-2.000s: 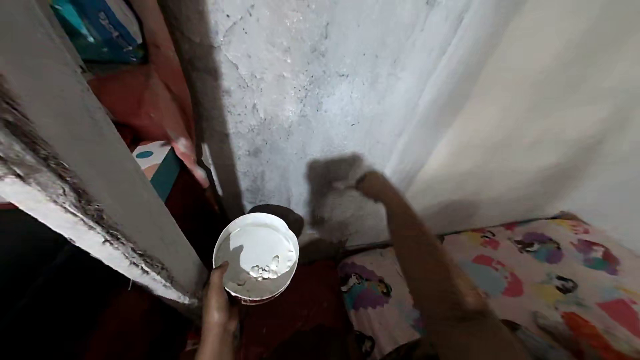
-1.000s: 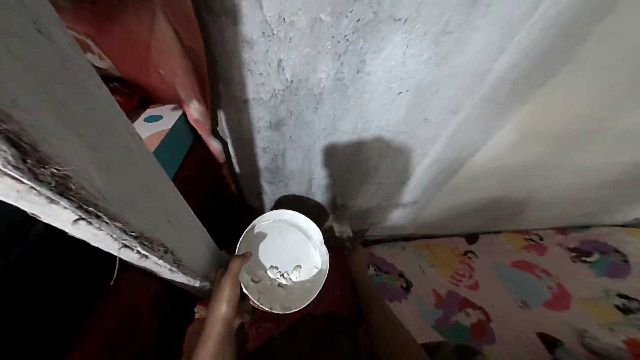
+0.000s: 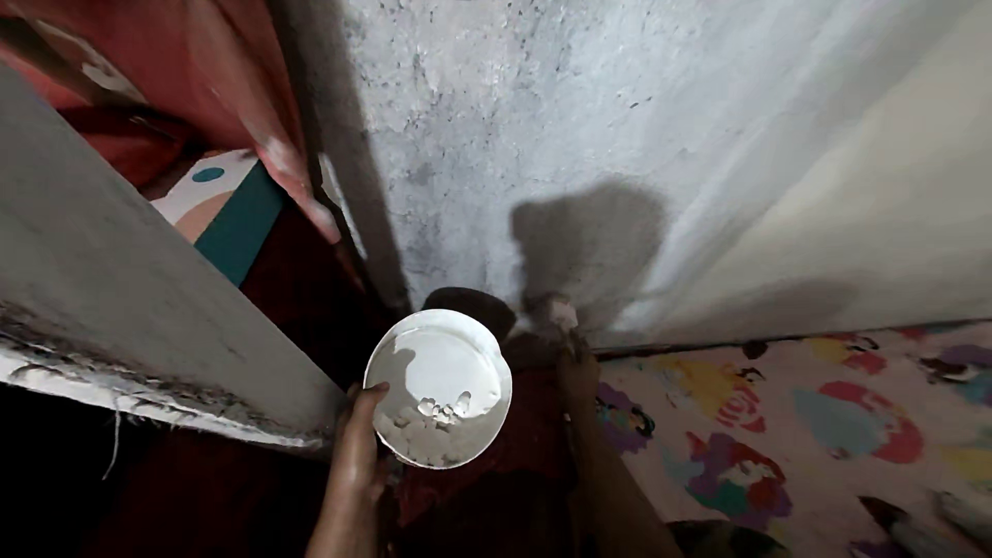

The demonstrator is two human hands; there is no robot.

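Note:
My left hand grips a round white plastic tub by its left side, thumb over the rim. White paste or thick paint with lumps lies inside. My right hand, in shadow, is closed around the handle of a small tool with a pale, whitish head; it looks like a paintbrush, but blur hides its exact kind. The tool's head is at the lower part of a rough, whitish plastered wall, right of the tub. Whether it touches the wall cannot be told.
A grey post or panel with a rough, chipped edge crosses the left side. Behind it are a red cloth and a teal and white box. At lower right, a pink sheet with printed figures lies against the wall's foot.
My right hand has moved down the wall from its higher place two seconds ago. My left hand still holds the tub. The view has shifted somewhat.

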